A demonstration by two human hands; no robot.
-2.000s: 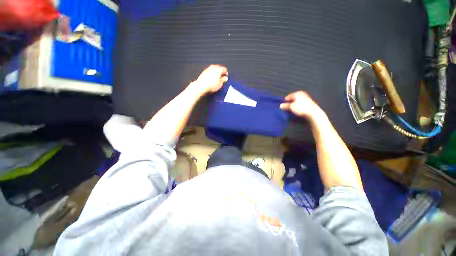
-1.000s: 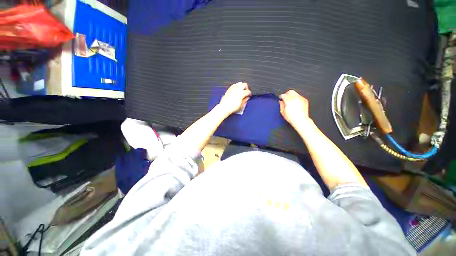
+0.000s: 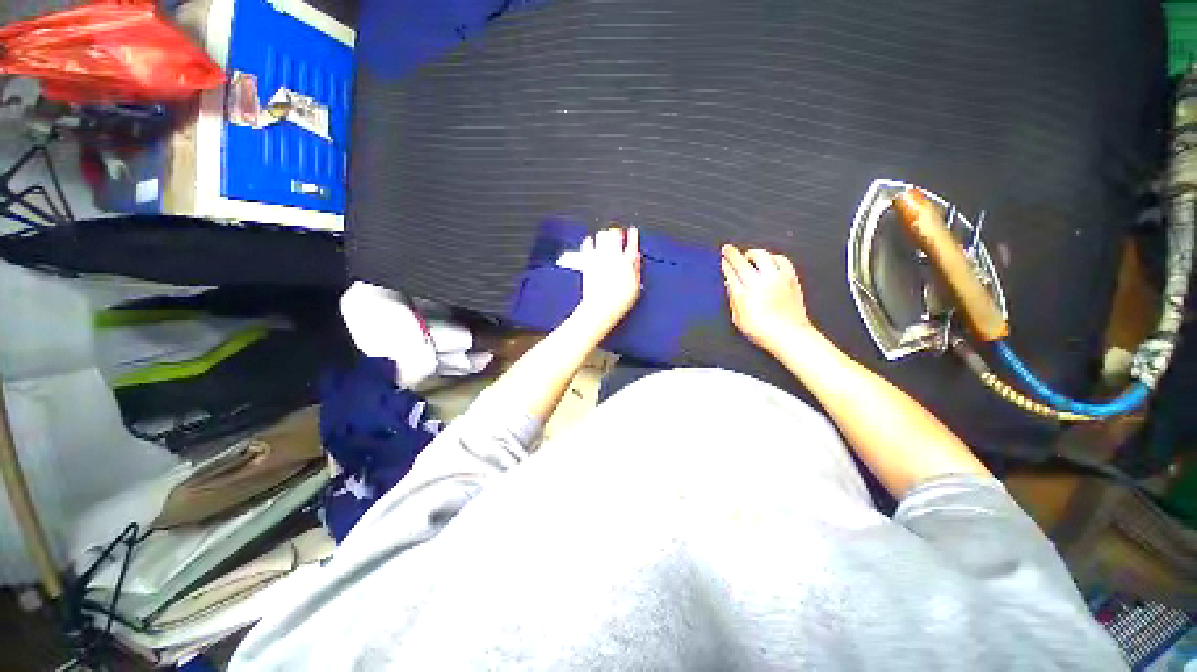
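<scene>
A navy garment piece (image 3: pixel 676 309) lies on the black ribbed table cover (image 3: pixel 630 118) at the table's near edge. My left hand (image 3: pixel 610 273) rests on its left part, fingers pressed down on the cloth. A small white patch (image 3: pixel 570 260) shows just left of those fingers, partly hidden by them. My right hand (image 3: pixel 764 292) lies at the piece's right end, fingertips on the cloth. Neither hand is clearly gripping it. The steam iron (image 3: pixel 927 269) stands on the table to the right, its tan handle up, touched by no hand.
Blue and yellowish hoses (image 3: pixel 1050 394) run from the iron to a pale wrapped hose (image 3: pixel 1181 250) at the right. More navy cloth (image 3: pixel 414 29) lies at the far left. A blue-fronted white box (image 3: pixel 282 112) and red bag (image 3: pixel 105 50) are left. Folded clothes (image 3: pixel 236 486) lie below left.
The navy piece, held up two seconds ago, now lies flat on the table. My fingers have loosened from its far edge and rest on it. The white patch shows left of my left hand.
</scene>
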